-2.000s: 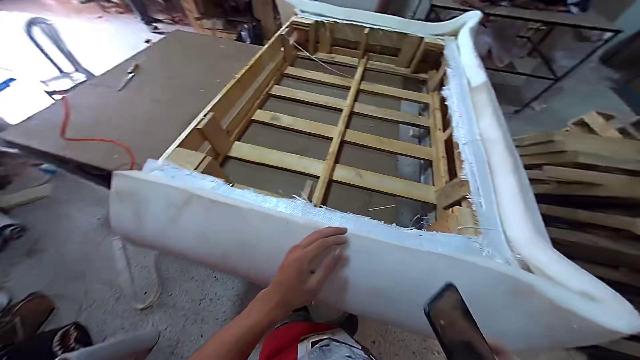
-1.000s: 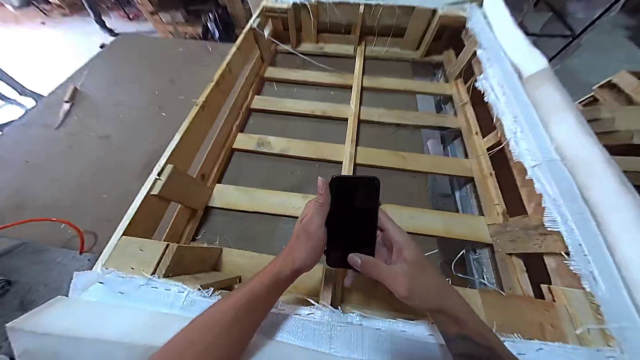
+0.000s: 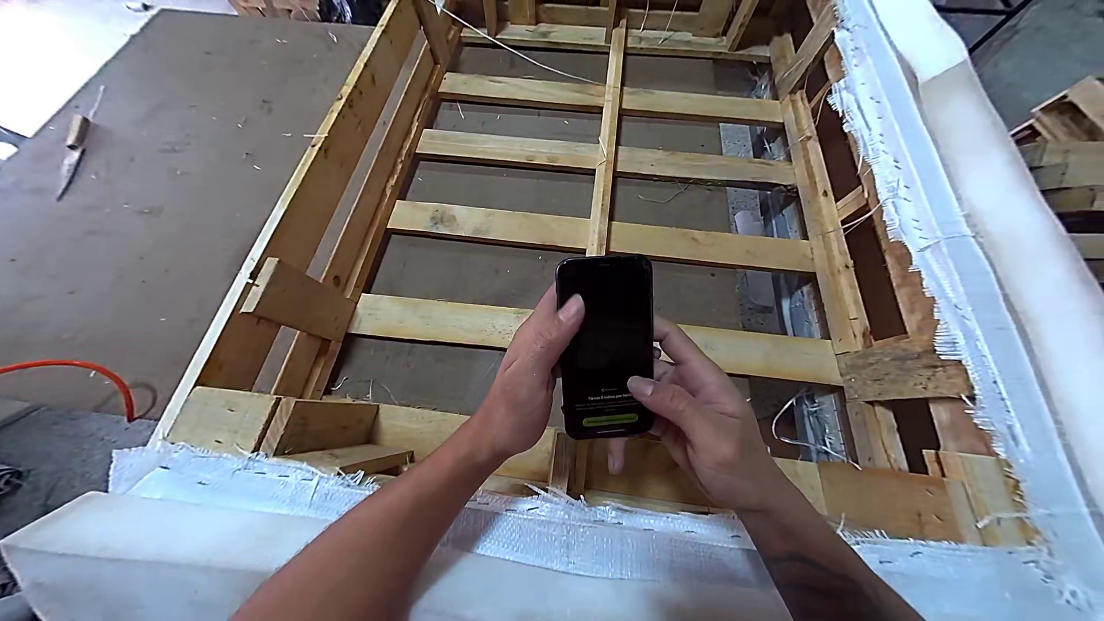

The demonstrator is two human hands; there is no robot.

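A black smartphone (image 3: 606, 341) is held upright between my two hands, over the near end of a wooden furniture frame (image 3: 517, 226) with crosswise slats. My left hand (image 3: 535, 371) grips its left edge, the thumb lying on the screen's side. From the right, my right hand (image 3: 703, 414) supports the phone, its thumb at the lower right of the screen. The screen is mostly dark, with small writing and a green bar low down. White woven fabric (image 3: 552, 539), frayed and stapled, runs along the frame's near edge, with pale padding (image 3: 172, 535) outside it.
Padding (image 3: 1018, 216) also lines the frame's right side. On the brown surface at left lies a knife (image 3: 72, 159); an orange-red hose (image 3: 95, 369) curves at its near edge. Wooden pieces (image 3: 1069, 164) are stacked at far right. A loose cord (image 3: 526, 57) crosses the frame's far end.
My left hand has left the padding and joined my right hand on the phone. The phone has moved over the frame, and its dark screen now shows writing and a green bar.
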